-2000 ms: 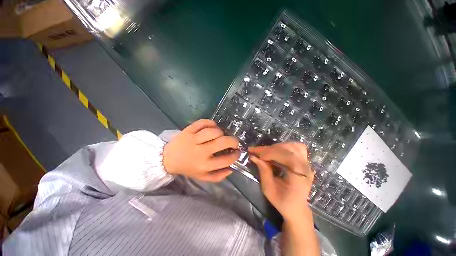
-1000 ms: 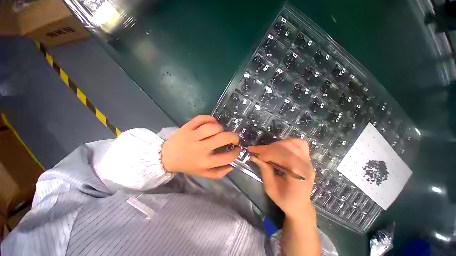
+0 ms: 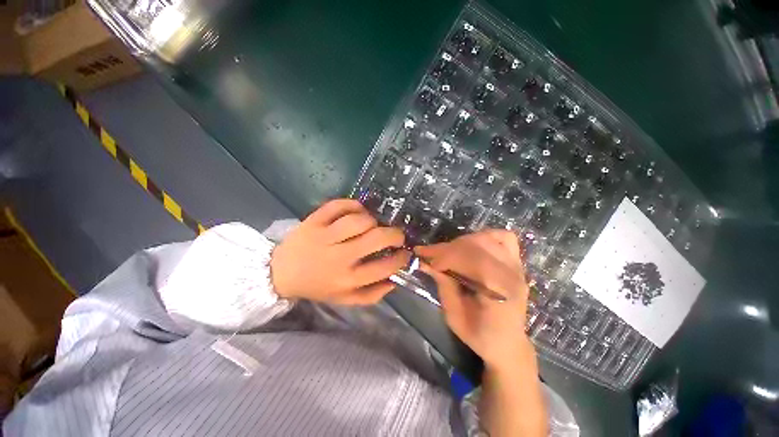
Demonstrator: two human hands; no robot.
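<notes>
A clear blister tray (image 3: 622,375) holds small dark components (image 3: 519,114) in its pockets. A white sheet (image 3: 598,265) lies on the tray's right part with a heap of tiny dark parts (image 3: 641,282) on it. My right hand (image 3: 480,286) grips thin tweezers (image 3: 484,292) like a pen, fingertips at the tray's near-left edge. My left hand (image 3: 342,253) is at the same corner, its fingertips nearly meeting the right ones. Its fingers are bent and seem to pinch something small, but fingers hide it, along with the tweezer tips.
A second stack of clear trays (image 3: 158,26) is at the upper left of the green bench (image 3: 282,111). A shiny small bag (image 3: 657,403) lies at the lower right. A cardboard box (image 3: 81,47) and yellow-black tape (image 3: 128,160) are on the floor at left.
The whole view has shifted slightly, moving the tray a little left and up in the picture. Both hands stay at the same tray corner, with the tweezers still in my right hand.
</notes>
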